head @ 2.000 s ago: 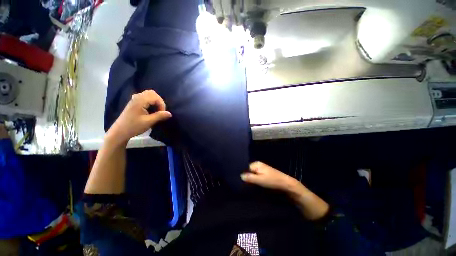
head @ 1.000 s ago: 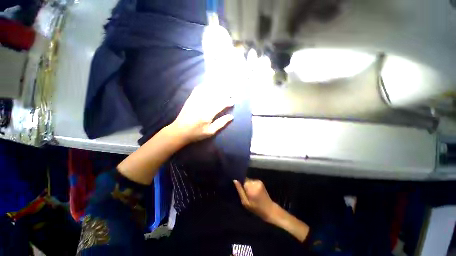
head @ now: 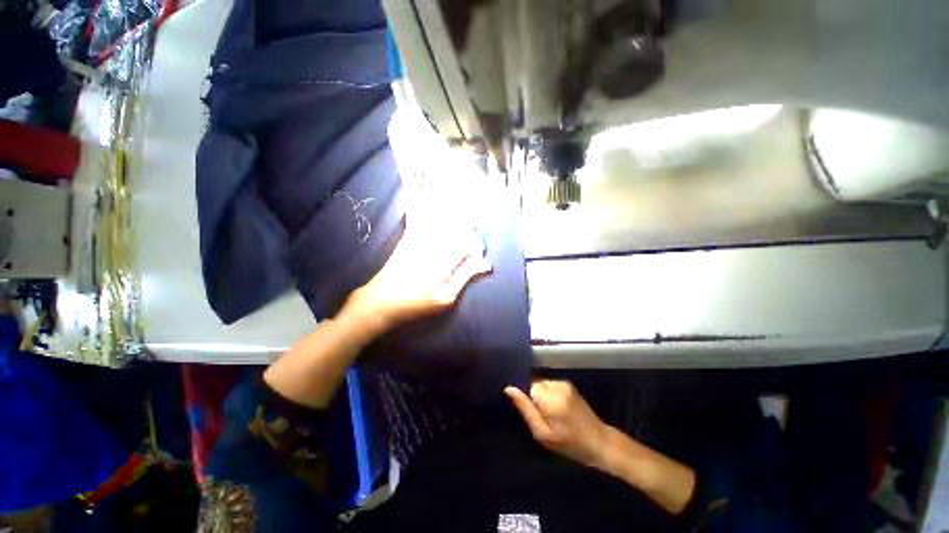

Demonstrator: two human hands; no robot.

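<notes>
The dark navy garment panels (head: 323,156) lie in layers on the white table, left of and under the needle area, and hang over the front edge. A loose pale thread lies on them. My left hand (head: 416,276) rests on the cloth just in front of the needle, its fingers washed out by glare. My right hand (head: 557,416) pinches the cloth's right edge near the table's front edge. The presser foot and needle area (head: 499,167) is partly lost in the lamp's glare. A knurled knob (head: 563,191) shows beside it.
The off-white machine head (head: 749,52) fills the upper right. The pale machine bed (head: 728,297) has a dark slot line. Gold and silver strips (head: 114,208) run along the table's left. A red cylinder (head: 36,149) lies beyond them. A blue bar (head: 362,437) stands below the table edge.
My left hand has moved right and come down flat on the cloth near the needle. My right hand has stayed by the cloth's edge. The camera view has shifted, and the machine head looks larger.
</notes>
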